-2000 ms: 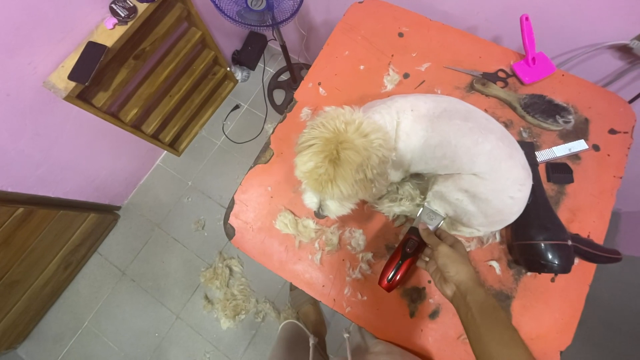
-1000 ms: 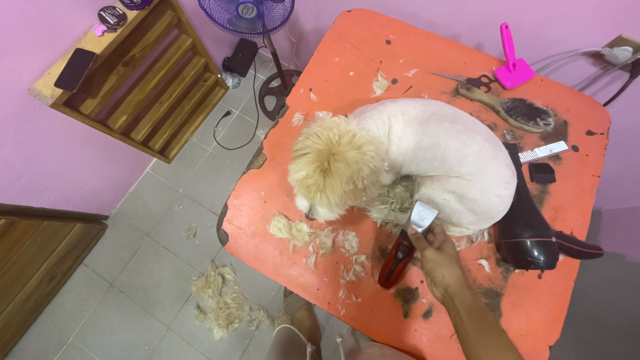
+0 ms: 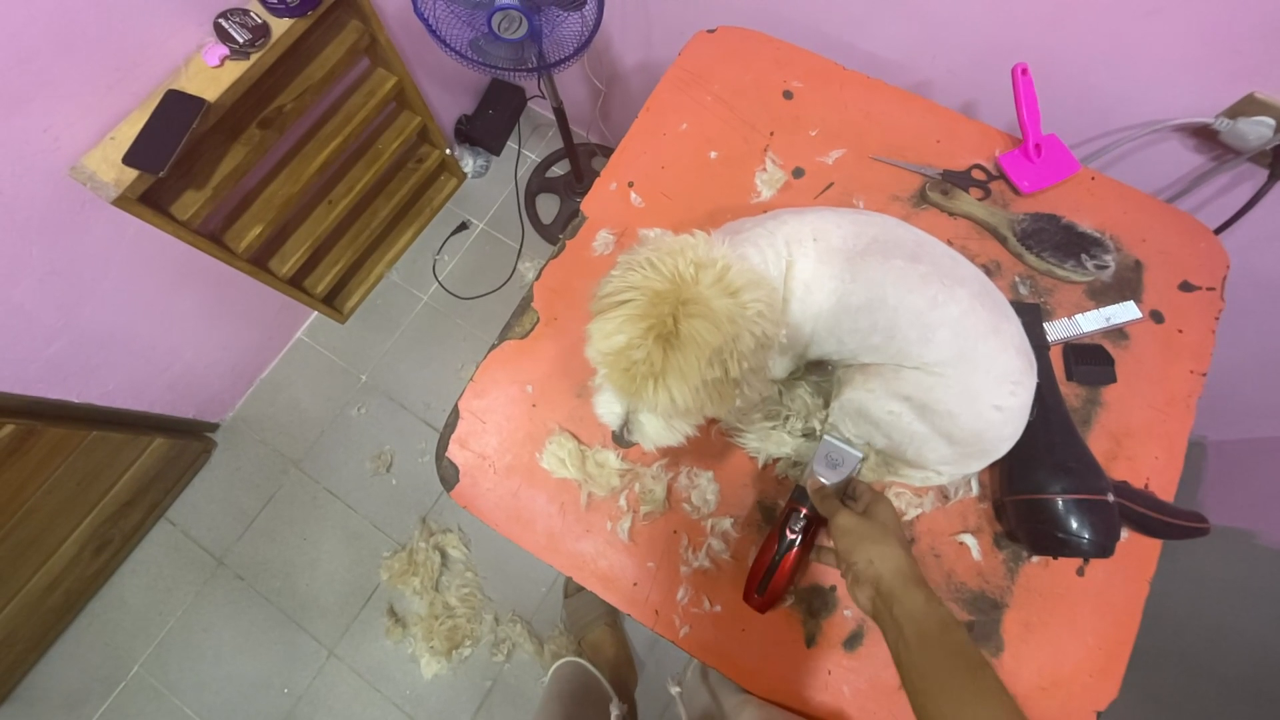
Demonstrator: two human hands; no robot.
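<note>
My right hand (image 3: 862,535) grips a red and black cordless hair clipper (image 3: 785,548) by its neck, just below the metal blade head. The blade touches or nearly touches the fur by the dog's belly and legs. The dog (image 3: 890,310) lies curled on the orange table (image 3: 1090,630), its body clipped short and its head (image 3: 690,310) still fluffy and cream-coloured, facing down to the left. Longer greyish fur (image 3: 790,415) shows between its head and hind part. Cut tufts (image 3: 585,465) lie near its muzzle. My left hand is out of the frame.
A black hair dryer (image 3: 1058,480), metal comb (image 3: 1093,322), black clipper guard (image 3: 1090,364), wooden brush (image 3: 1050,240), scissors (image 3: 965,180) and pink slicker brush (image 3: 1037,150) lie beyond the dog. A purple fan (image 3: 510,30) stands on the floor left. Fur (image 3: 440,595) lies on the tiles.
The clipper stays in my right hand by the dog's belly fur throughout, its blade head turned somewhat differently from two seconds ago. The dog remains curled in the same pose.
</note>
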